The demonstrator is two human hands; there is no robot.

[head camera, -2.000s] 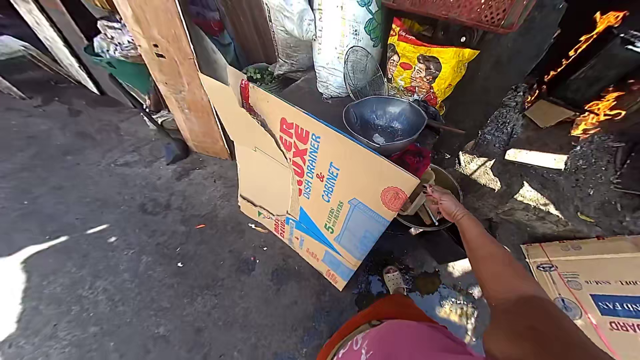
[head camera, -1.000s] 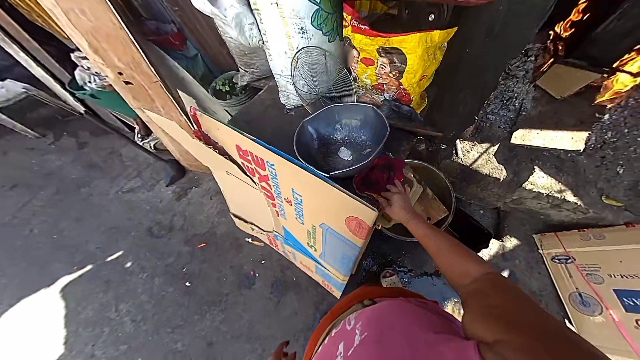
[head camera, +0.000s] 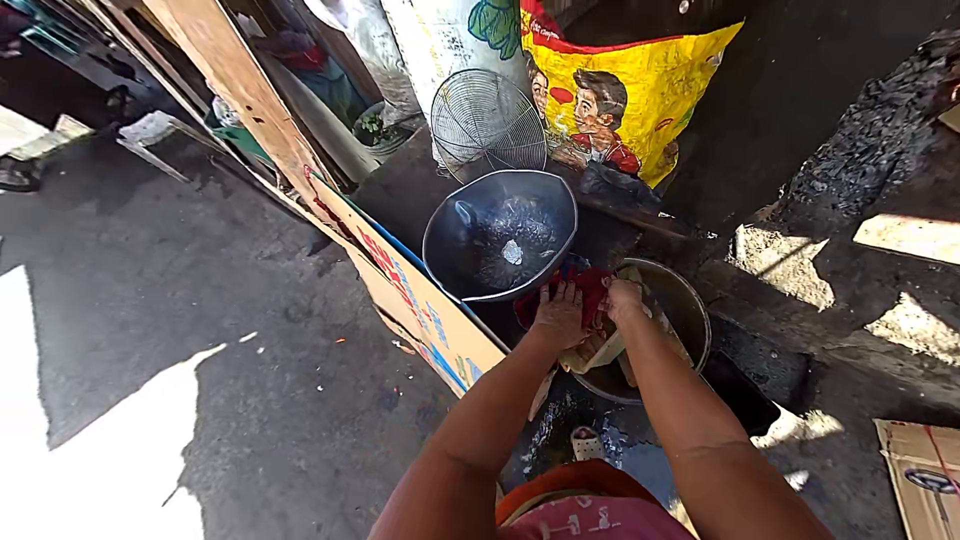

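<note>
My left hand (head camera: 561,315) lies with spread fingers on a dark red cloth (head camera: 592,289), beside the near rim of a dark bowl-shaped basin (head camera: 499,232) that has water in it. Just to its right, my right hand (head camera: 624,298) has bent fingers at the cloth's edge; whether it grips the cloth is unclear. Both hands are over the left part of a round metal pot (head camera: 705,322). Inside the pot, partly under my right forearm, are flat tan pieces (head camera: 606,352) whose material I cannot tell.
An upright cardboard sheet (head camera: 427,315) stands left of the basin. Behind are a wire mesh strainer (head camera: 489,124), a yellow printed sack (head camera: 660,90) and a white sack (head camera: 450,45). Charred material (head camera: 862,135) lies at the right, with cardboard (head camera: 919,465) at the lower right.
My left hand has come onto the red cloth from low in the view. My right hand remains over the pot area. The view has moved closer to the basin and pot.
</note>
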